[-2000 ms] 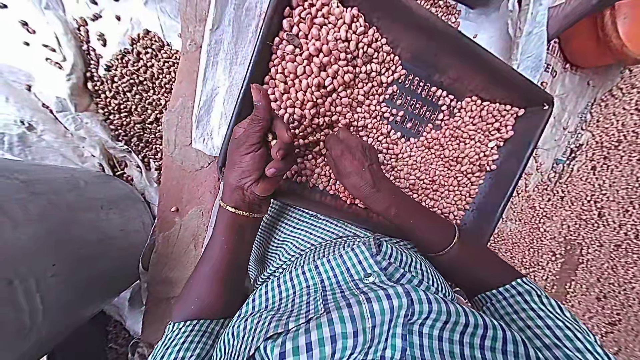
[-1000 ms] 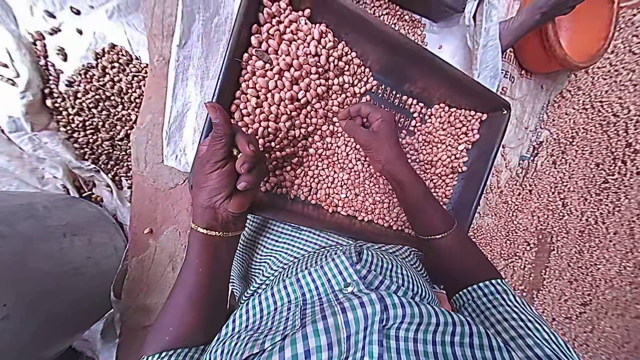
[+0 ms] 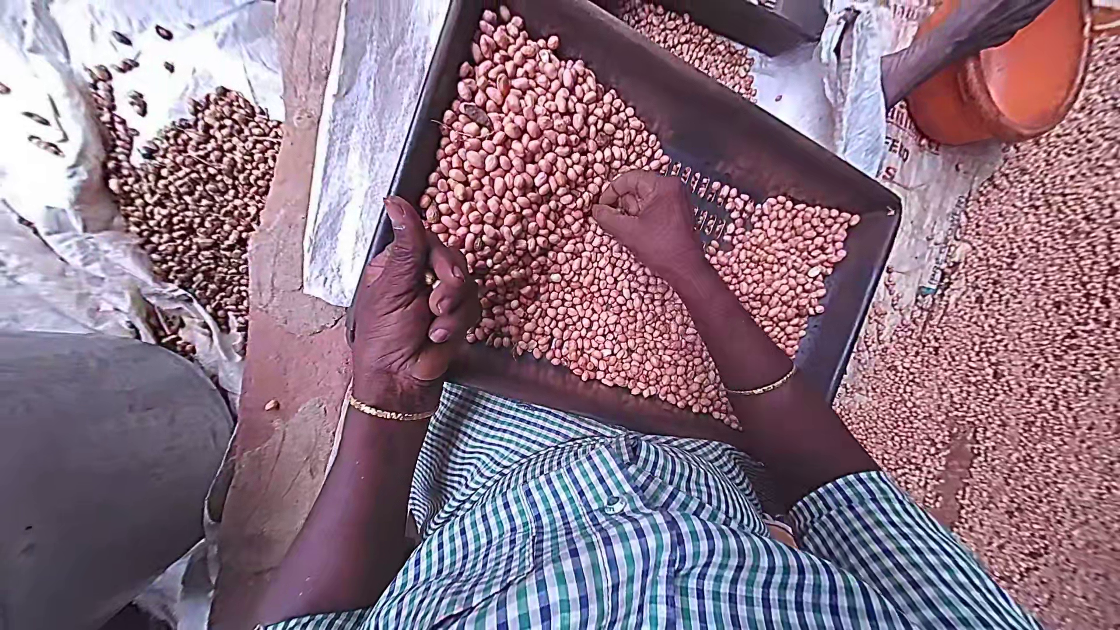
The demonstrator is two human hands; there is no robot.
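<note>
A dark plastic tray (image 3: 709,105) with a slotted bottom lies across my lap, holding shelled peanuts (image 3: 525,140) with pink skins. They are heaped at its left side and spread thinner toward the right. My left hand (image 3: 411,306) is at the tray's left edge, palm up, thumb raised and fingers curled; a small pale piece shows between the fingers, and whether they grip it cannot be told. My right hand (image 3: 647,214) is over the middle of the peanuts, thumb and fingertips pinched together. What lies between those fingertips is hidden.
Darker nuts (image 3: 210,192) lie on white sheeting at the left, beyond a reddish stone ledge (image 3: 289,376). A grey rounded object (image 3: 105,481) is at lower left. At upper right, another person's arm (image 3: 954,44) reaches by an orange container (image 3: 1024,87). Many peanuts (image 3: 1041,367) cover the ground at right.
My right hand has lifted from the peanuts near the tray's lower middle and moved up and to the right. The left hand stays at the tray's left edge. The orange container shows more fully.
</note>
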